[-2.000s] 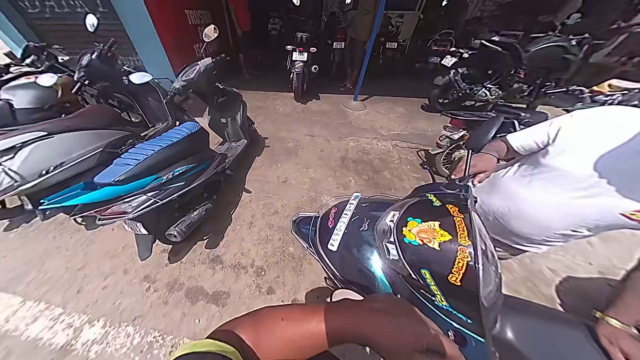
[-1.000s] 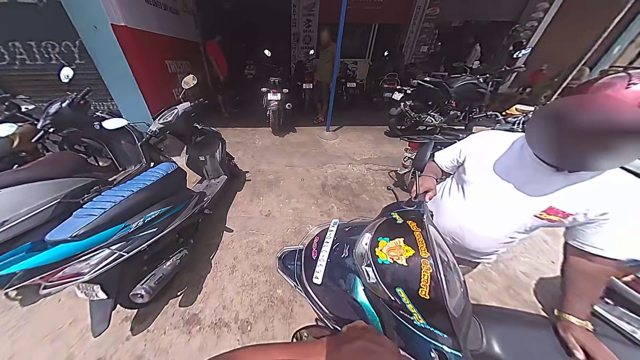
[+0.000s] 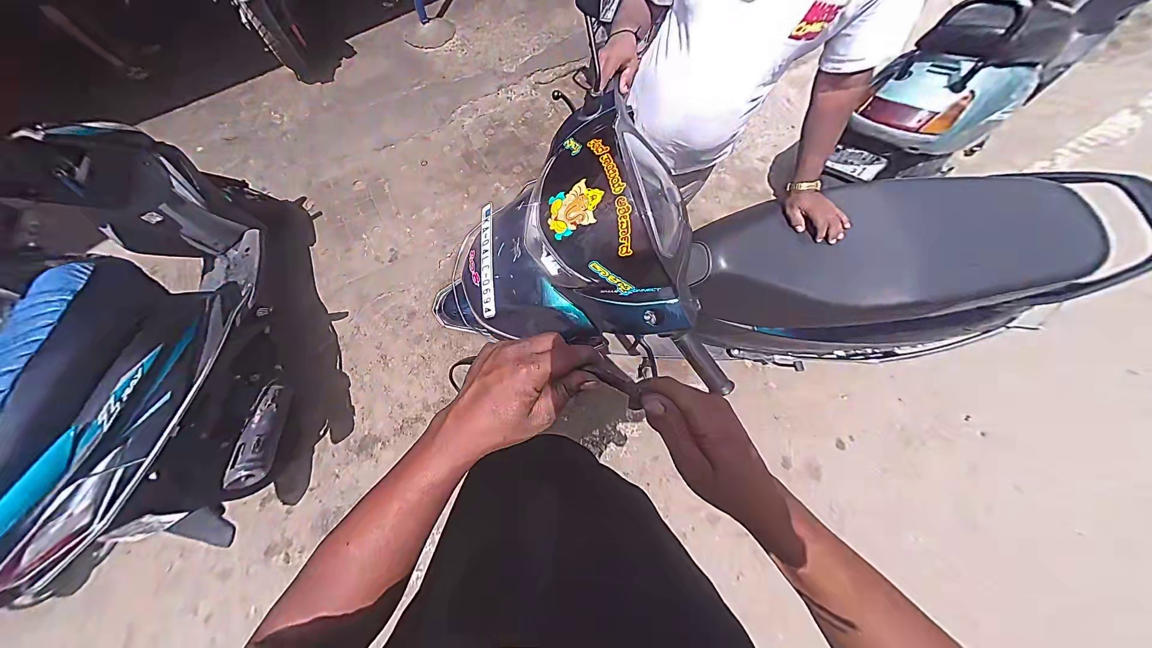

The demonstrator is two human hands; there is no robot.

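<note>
A dark scooter stands before me, its front panel (image 3: 594, 216) bearing colourful stickers and its handlebar grip (image 3: 704, 363) pointing toward me. My left hand (image 3: 513, 387) is closed around a thin dark part, perhaps the brake lever (image 3: 612, 373), beside the front panel. The fingers of my right hand (image 3: 697, 427) pinch the other end of that part, just below the handlebar grip. What exactly the part is, and whether it is joined to the scooter, cannot be told. My left fingers hide some of it.
Across the scooter a person in a white shirt (image 3: 711, 81) rests one hand on the seat (image 3: 909, 243) and the other near the far handlebar. Another scooter with a blue seat cover (image 3: 40, 315) stands at the left. A light-coloured scooter (image 3: 954, 94) is at the upper right.
Both my hands are now in view at the near handlebar; one second ago only one arm showed at the bottom edge. The view has tilted down and turned.
</note>
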